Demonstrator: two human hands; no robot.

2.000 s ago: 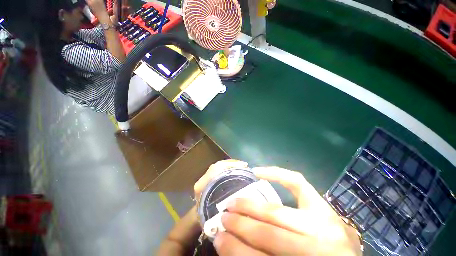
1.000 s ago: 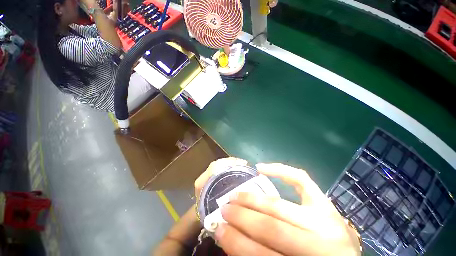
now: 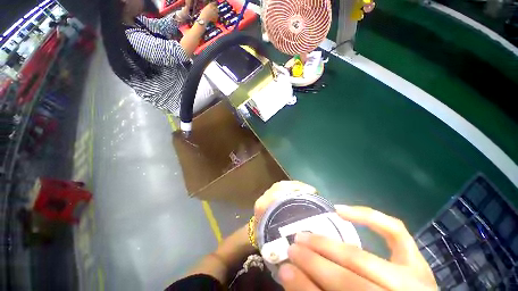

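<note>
A tumbler with a round clear lid and a white sliding tab is close in front of me, low in the view, seen from above. My left hand is wrapped around its far left side, mostly hidden behind the lid. My right hand holds its right side, with thumb or forefinger along the rim and other fingertips on the white tab. A small dark spot shows on the white part by these fingertips. The tumbler's body is mostly hidden.
Clear blister tray at lower right on the green bench. Open brown carton below the bench edge. White box, black hose, pink fan and small dish beyond. A seated person works at a red tray.
The view has swung left, so the bench things sit further right and the blister tray is partly cut off. Both hands stay on the tumbler. The dark spot by the fingertips now shows.
</note>
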